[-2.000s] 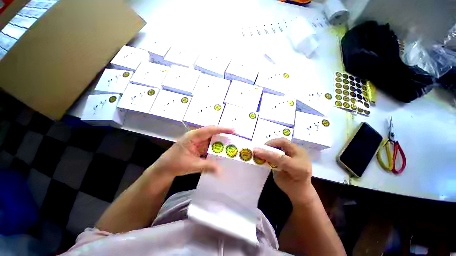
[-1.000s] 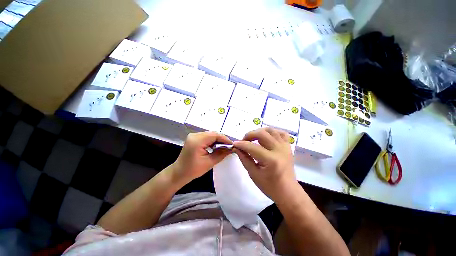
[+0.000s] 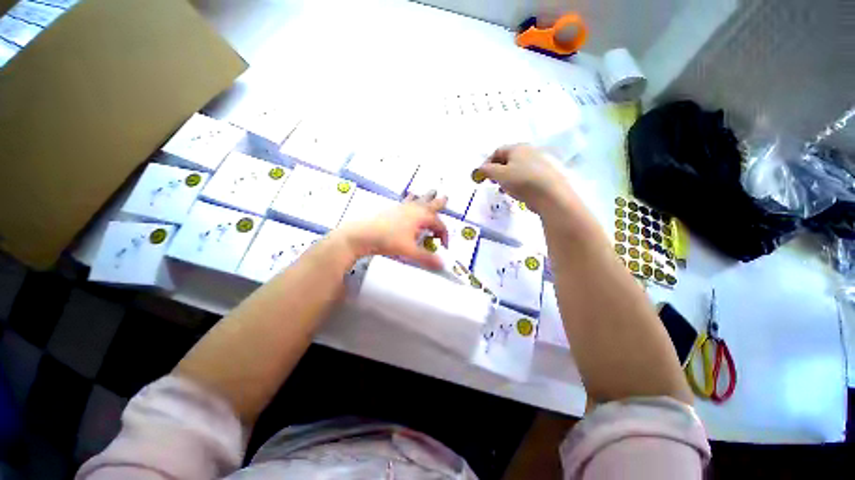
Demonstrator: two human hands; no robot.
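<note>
Small white product boxes [image 3: 208, 234] stand in rows on the white table, many with a round gold seal on one top corner. My left hand [image 3: 398, 230] holds the white sticker sheet [image 3: 422, 300], which curls over the front boxes; gold seals show at its edge by my fingers. My right hand [image 3: 525, 176] is farther forward, its fingertips pinching a gold seal sticker [image 3: 479, 175] at a back-row box. Whether the seal touches the box is hard to tell. My left hand and the sheet partly hide the boxes beneath.
A brown carton flap [image 3: 112, 112] stands at left. At right are a spare sticker sheet [image 3: 645, 242], black plastic bag [image 3: 698, 173], phone [image 3: 677, 333] and red-yellow scissors [image 3: 712, 361]. An orange tape dispenser [image 3: 555, 35] and white roll [image 3: 622, 75] lie by the wall.
My hands have parted. My right hand has moved forward over the back boxes with a seal; my left has moved forward over the boxes with the sheet. The view has shifted.
</note>
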